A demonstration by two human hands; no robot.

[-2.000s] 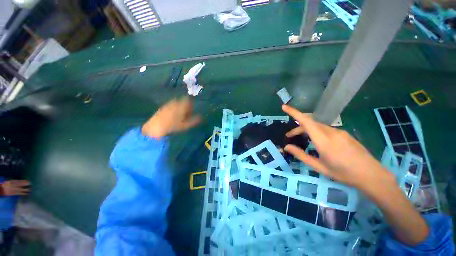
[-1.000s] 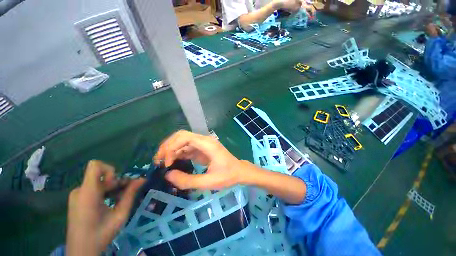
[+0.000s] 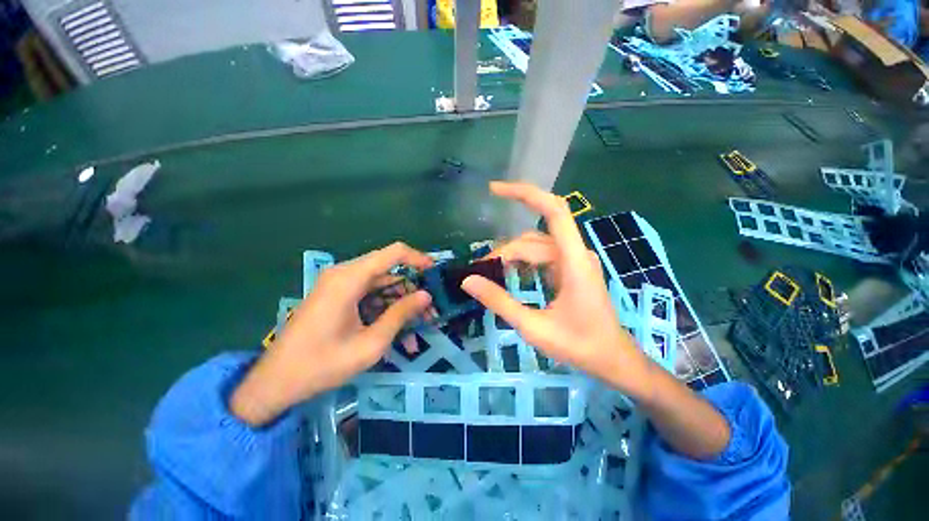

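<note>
My left hand (image 3: pixel 351 315) grips the left end of a small black housing (image 3: pixel 440 289) between thumb and forefinger, above the heap of blue sheets. My right hand (image 3: pixel 560 300) is at the housing's right end, with its thumb against a dark glossy rectangle (image 3: pixel 487 273) that lies on or against the housing. Its forefinger is raised. Whether the rectangle is stuck down I cannot tell. A pale blue carrier sheet (image 3: pixel 493 383) with a row of dark rectangles and open windows lies below my hands.
A grey post (image 3: pixel 558 112) stands just beyond my hands. Another carrier sheet (image 3: pixel 637 267) lies right of it. A tangled group of black housings (image 3: pixel 779 341), some yellow-trimmed, lies farther right. A crumpled clear bag (image 3: pixel 314 56) is on the far side. A person's arm (image 3: pixel 677 18) shows at the top right.
The view has swung left, so the post and heap appear farther right. Both hands now meet at the black housing, and my right forefinger has lifted away.
</note>
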